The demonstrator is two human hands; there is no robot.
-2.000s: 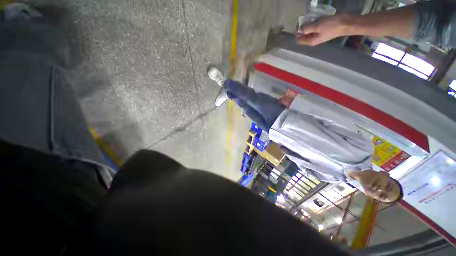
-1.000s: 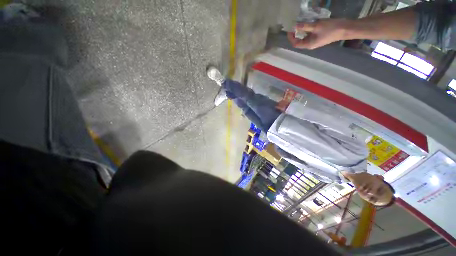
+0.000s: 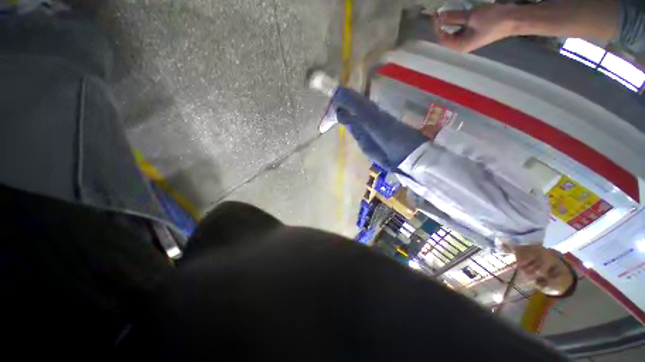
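Observation:
The view is sideways, with the floor at the left. Neither of my hands can be made out. A bare hand point(image 3: 475, 28) on a forearm enters from the top right corner; its size and direction suggest another person, but whose it is does not show for certain. Its fingers are curled around a small, shiny, clear crumpled thing point(image 3: 452, 21), perhaps a plastic bag. A large black shape point(image 3: 318, 297), blurred and very near, covers the bottom of the view. Grey cloth with a seam point(image 3: 49, 134) fills the left side.
A person point(image 3: 474, 184) in a light grey jacket and jeans stands by a white cabinet with a red edge point(image 3: 509, 120). Blue crates point(image 3: 385, 185) and a brown box stand behind. A yellow line point(image 3: 346, 42) crosses the speckled floor point(image 3: 212, 92).
The whole view has shifted slightly. The hand with the clear thing sits further right and higher in the frame. The person's feet and legs have changed position a little.

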